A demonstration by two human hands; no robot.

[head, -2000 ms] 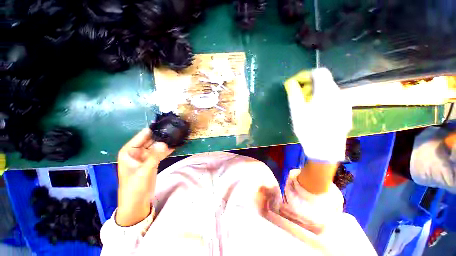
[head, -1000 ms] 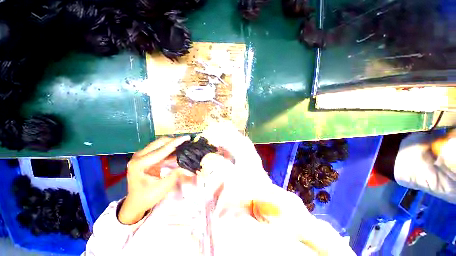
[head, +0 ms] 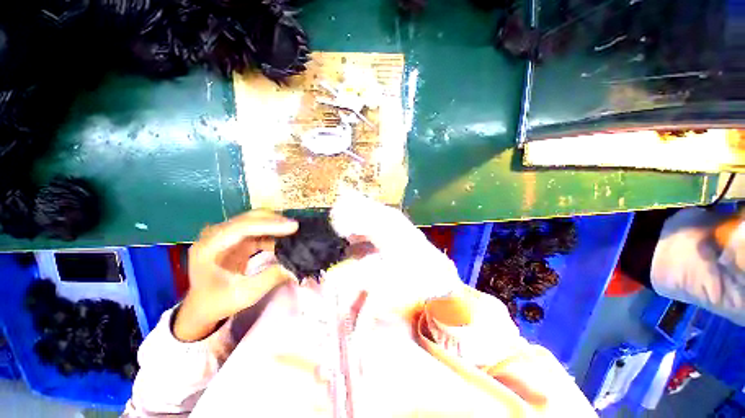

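A black flower head (head: pixel 311 245) with ragged petals is held between both hands, just in front of the table edge. My bare left hand (head: pixel 233 265) grips its left side with thumb and fingers. My gloved right hand (head: pixel 392 245) is on its right side; the white glove is washed out by glare against the pale clothing, so its fingers are hard to make out. Behind them lies the tan glue board (head: pixel 269 175), with white glue (head: pixel 327 140) and thin pale sticks at its middle.
A large black pile (head: pixel 163 37) fills the upper left, with another black piece (head: pixel 65 208) below. A lit box (head: pixel 629 153) stands at right. Below the edge are a blue bin (head: pixel 592 269) of dark brown pieces and a left bin of black ones. Another person's sleeve (head: pixel 694 257) shows at right.
My right hand has come from beside the lit box to the flower head, now held close to my body between both hands. Over the last second the flower head has turned slightly.
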